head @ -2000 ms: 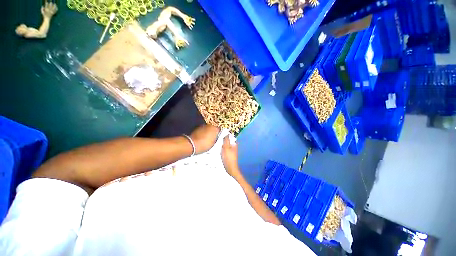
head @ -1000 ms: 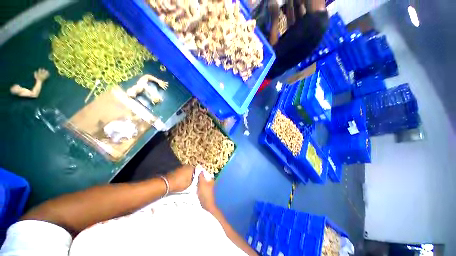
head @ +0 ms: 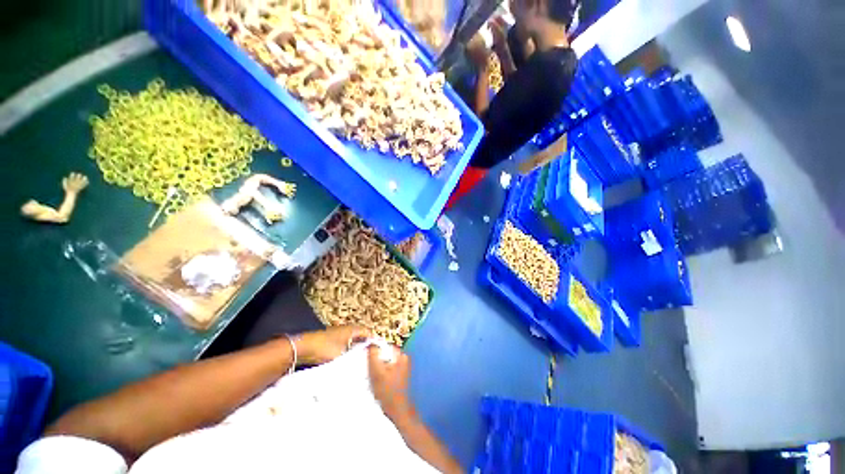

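Note:
My left hand (head: 332, 343) and my right hand (head: 387, 368) meet at the lower middle, both gripping the white shirt (head: 287, 421) at my lap. Some fingertips look white; cloth or coverings, I cannot tell. On the green bench (head: 46, 278), a brown pad (head: 162, 255) in clear plastic holds a white lump (head: 209, 270). Behind it lie a heap of yellow-green rings (head: 167, 139) and a thin pale stick (head: 164, 206). Tan limbs (head: 261, 196) lie beside the pad, and one bent limb (head: 57, 201) lies at the left.
A long blue tray (head: 408, 190) heaped with tan limbs stands right of the rings. A green-rimmed bin (head: 423, 310) of tan limbs is below the bench edge. Blue crates (head: 547, 435) stand at the right; another blue crate (head: 23, 393) is lower left. A person in black (head: 533, 97) is upper right.
The view has swung up and right, so the blue tray and the person in black show more. My hands still grip the shirt and appear lower in the picture.

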